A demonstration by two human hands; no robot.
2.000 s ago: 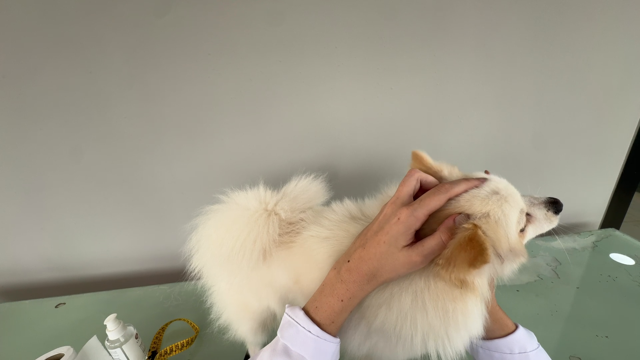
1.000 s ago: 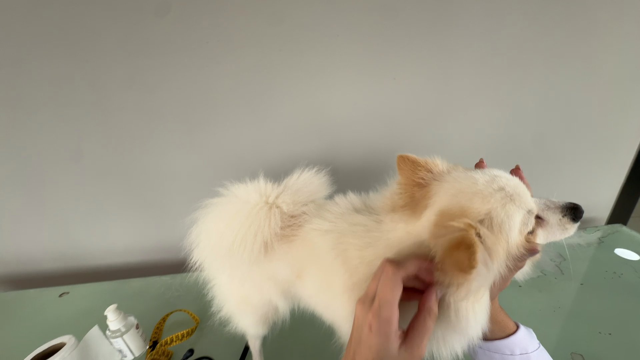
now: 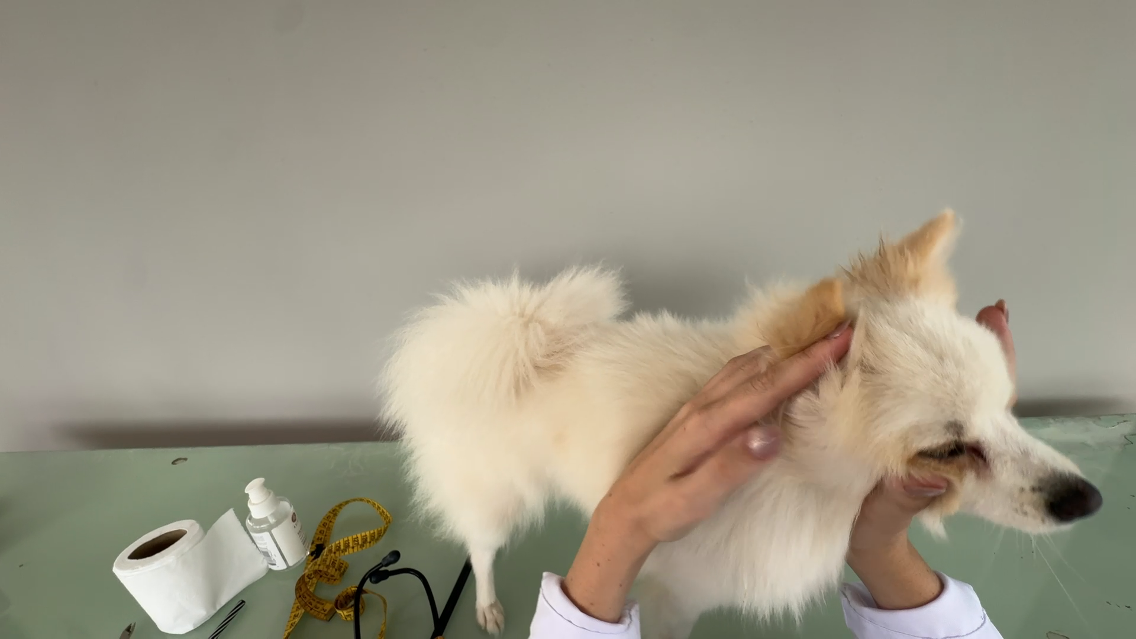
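Observation:
A fluffy cream-white dog (image 3: 639,382) with tan ears stands on the green table, its head toward the right. My left hand (image 3: 710,435) lies along the side of its neck, fingertips against the base of the near tan ear (image 3: 812,315), which is folded back. From beneath, my right hand (image 3: 896,515) cups the dog's jaw and cheek; its thumb shows below the eye and fingertips show beyond the far side of the head. The rest of that hand is hidden by the head. White sleeves cover both wrists.
On the green table (image 3: 53,506) at the left are a white paper roll (image 3: 182,581), a clear pump bottle (image 3: 277,532), a yellow measuring tape (image 3: 328,559), a black stethoscope (image 3: 417,572) and a dark striped pen-like stick (image 3: 227,619). A grey wall (image 3: 444,160) rises directly behind the table.
My left hand has moved from on top of the dog's head, down to its neck, then up to the near ear. The ear is now pushed back. The dog's muzzle points lower.

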